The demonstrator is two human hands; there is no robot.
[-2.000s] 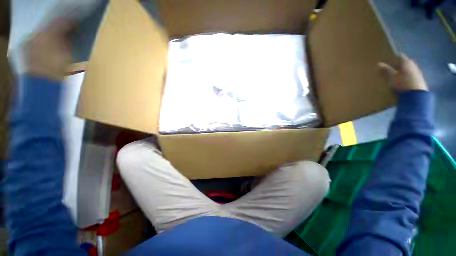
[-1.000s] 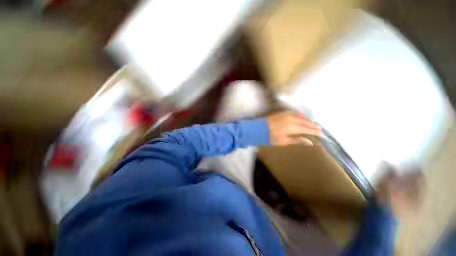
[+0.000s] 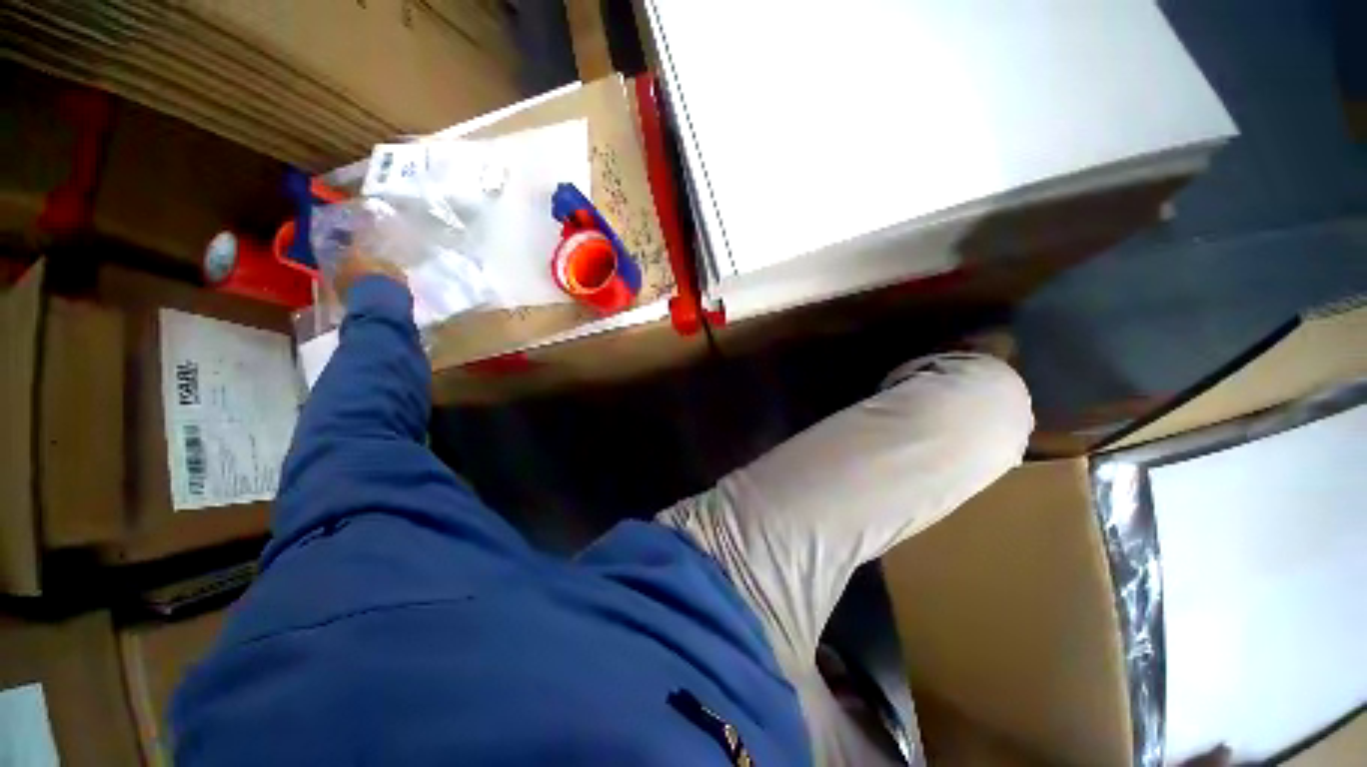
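My left hand [image 3: 369, 270] reaches onto the side box at the upper left. It is at a crumpled clear plastic bag [image 3: 427, 247], and its fingers are partly hidden by the plastic, so a grip cannot be made out. The open carton [image 3: 1012, 614] stands at the lower right. A white sheet [image 3: 1274, 562] lies in it over shiny plastic-bagged goods [image 3: 1135, 577]. Of my right hand [image 3: 1208, 757], only blurred fingertips show over the white sheet, cut off by the bottom edge.
A tape dispenser [image 3: 595, 262] with red tape lies on the side box [image 3: 637, 180], and a red roll [image 3: 255, 270] is at its left. A stack of white sheets [image 3: 930, 120] stands beside it. Flattened cartons [image 3: 330, 60] and a labelled carton [image 3: 128, 435] are at the left.
The view has turned left, from the carton to the side box. A white sheet now covers most of the bagged goods. My left hand has moved from the carton to the clear bag.
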